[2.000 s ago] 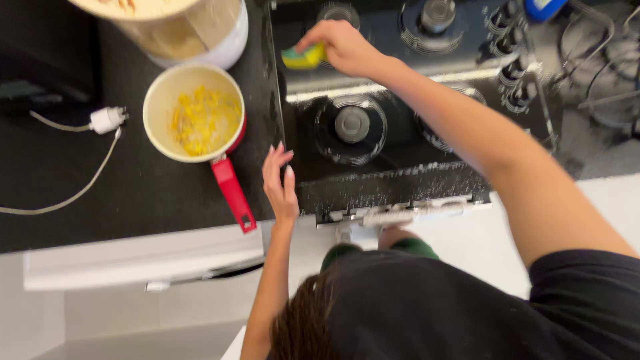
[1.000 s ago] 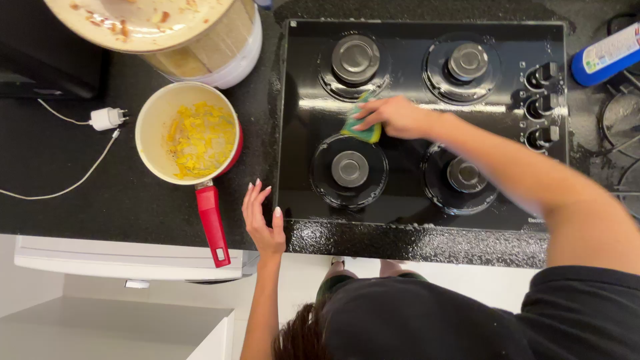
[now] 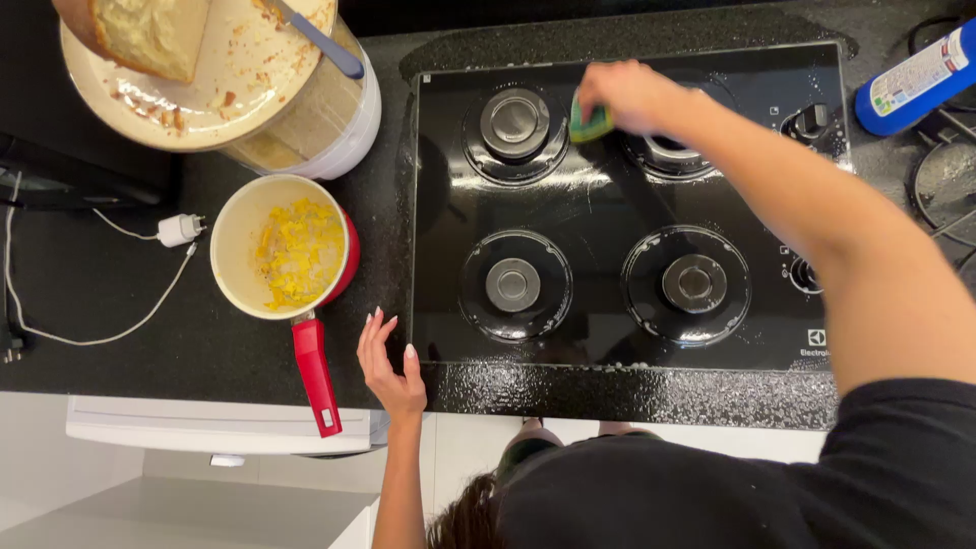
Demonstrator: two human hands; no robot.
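Observation:
My right hand [image 3: 629, 95] grips a green and yellow scouring sponge [image 3: 591, 126] against the black glass cooktop [image 3: 595, 206], between the two far burners; part of the sponge is hidden by my fingers. The cooktop is wet, with bubbles round its burner rings. My left hand [image 3: 393, 374], holding nothing and with its fingers apart, rests at the front edge of the dark speckled counter, just left of the cooktop. Beside it lies the red handle of a saucepan [image 3: 229, 263], which has yellow food scraps inside.
A plate [image 3: 206, 126] with bread, crumbs and a blue-handled knife [image 3: 328, 46] sits on a container [image 3: 366, 114] at the far left. A white plug adapter [image 3: 179, 229] with a cable lies left of the saucepan. At right are a blue bottle [image 3: 915, 80] and removed pan grates [image 3: 945, 187].
The sponge in my right hand has moved from near the close left burner to between the two far burners. My left hand stays by the cooktop's left side. The view has shifted.

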